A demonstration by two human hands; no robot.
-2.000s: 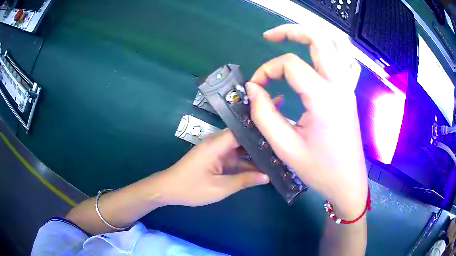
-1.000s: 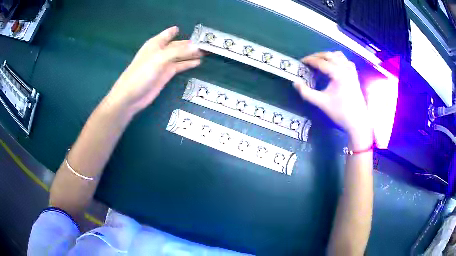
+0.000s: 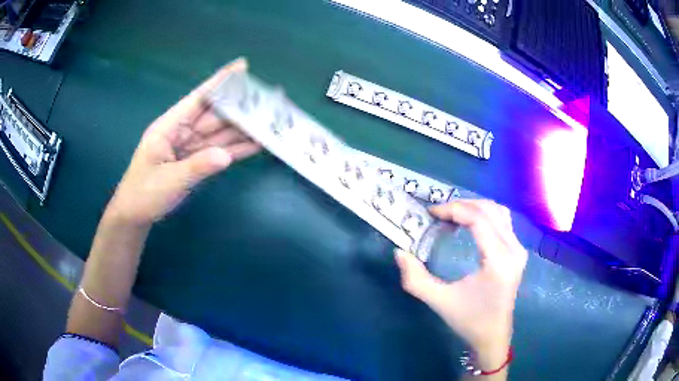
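Note:
A silver-white LED light bar (image 3: 320,152) is held above the green mat, slanting down from upper left to lower right and slightly blurred. My right hand (image 3: 476,275) pinches its lower right end between thumb and fingers. My left hand (image 3: 175,152) is at its upper left end, fingers behind the bar and thumb apart from it; how firmly it grips is unclear. A second bar (image 3: 406,111) lies on the mat farther back. A third bar (image 3: 409,184) lies partly hidden behind the held one.
A glowing white-pink-violet lamp (image 3: 563,178) stands at the right, with pale cables beside it. A black tray with small pale pieces (image 3: 476,16) and a dark ribbed tray (image 3: 558,45) are at upper right. A silver ladder-like frame (image 3: 30,141) is at the far left.
The bar held farther back a second ago now lies on the mat. The nearest bar has been lifted off the mat and is in my hands, which have moved nearer to me.

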